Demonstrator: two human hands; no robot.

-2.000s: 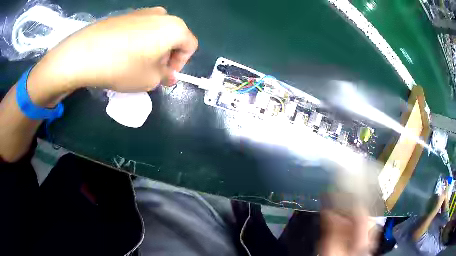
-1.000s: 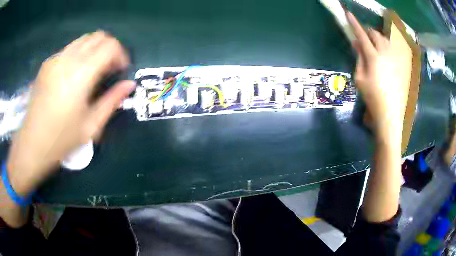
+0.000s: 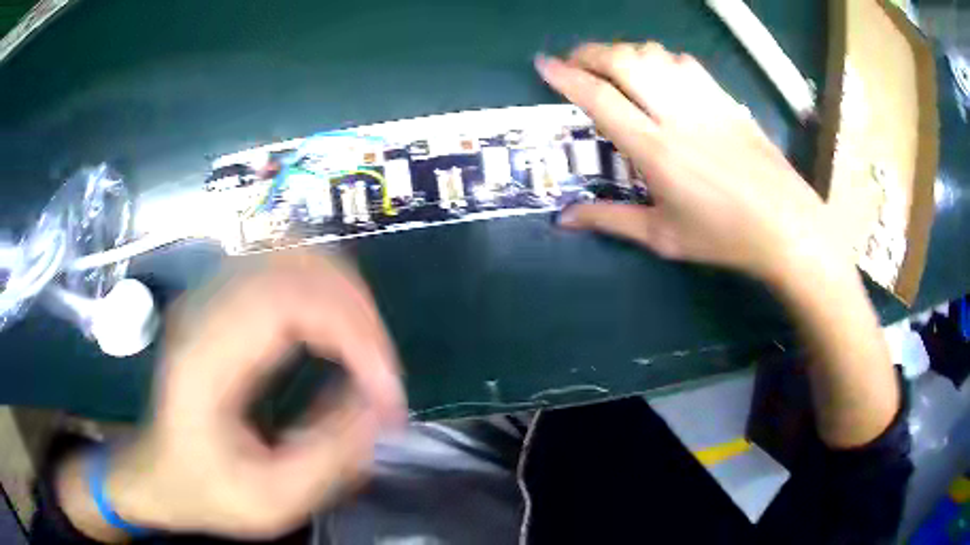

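Observation:
The white power strip housing point(image 3: 457, 213) lies open side up across the green work surface, with metal contacts and white blocks inside. A blue wire point(image 3: 319, 138) and a yellow-green wire point(image 3: 385, 192) arch over its left part. My right hand point(image 3: 681, 160) lies over the housing's right end, fingers and thumb apart across it, and hides that end. My left hand point(image 3: 277, 394) is blurred, in front of the housing near the surface's near edge, fingers curled; whether it holds anything cannot be told. The white power cord point(image 3: 138, 247) runs from the left end.
The white plug point(image 3: 126, 317) lies at the left beside the clear plastic bag point(image 3: 90, 218). The blue wrist band point(image 3: 106, 492) is on my left wrist. A cardboard tray point(image 3: 888, 138) stands at the right, with the hammer's pale handle point(image 3: 766, 53) at upper right.
The housing appears further left in view. My right hand has come from the hammer handle onto the housing's right end. My left hand has moved from the cord end to the near edge.

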